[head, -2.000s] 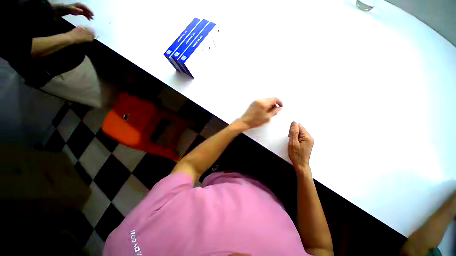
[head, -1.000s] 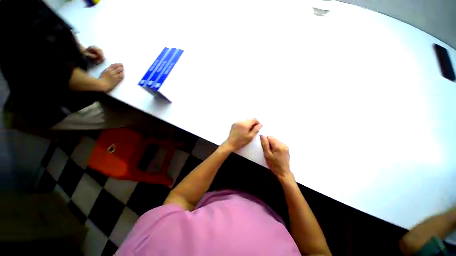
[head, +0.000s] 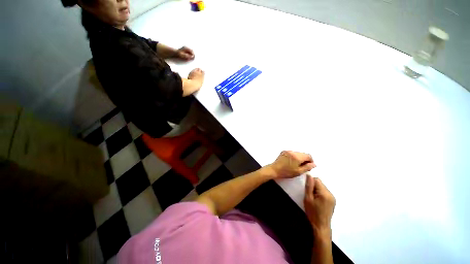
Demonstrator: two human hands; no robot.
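My left hand (head: 292,164) rests on the white table (head: 355,134) near its front edge, fingers curled in. My right hand (head: 319,201) lies just right of it and nearer the edge, also curled with the thumb on top. The hands are close but apart, and no object shows in either. Several blue-edged retail boxes (head: 237,81) stand packed together on the table, up and left of my hands, out of their reach.
A person in patterned black (head: 136,77) sits at the left with both hands at the table edge. A clear cup (head: 415,68) stands at the far right. A small red-yellow object (head: 197,5) lies at the back. An orange stool (head: 178,149) is on the checkered floor. Brown cartons (head: 51,149) are at the left.
The view has swung left and up, bringing the neighbour's head and the whole cup into view; the phone and green-sleeved arm have left it. My hands stay curled at the table edge.
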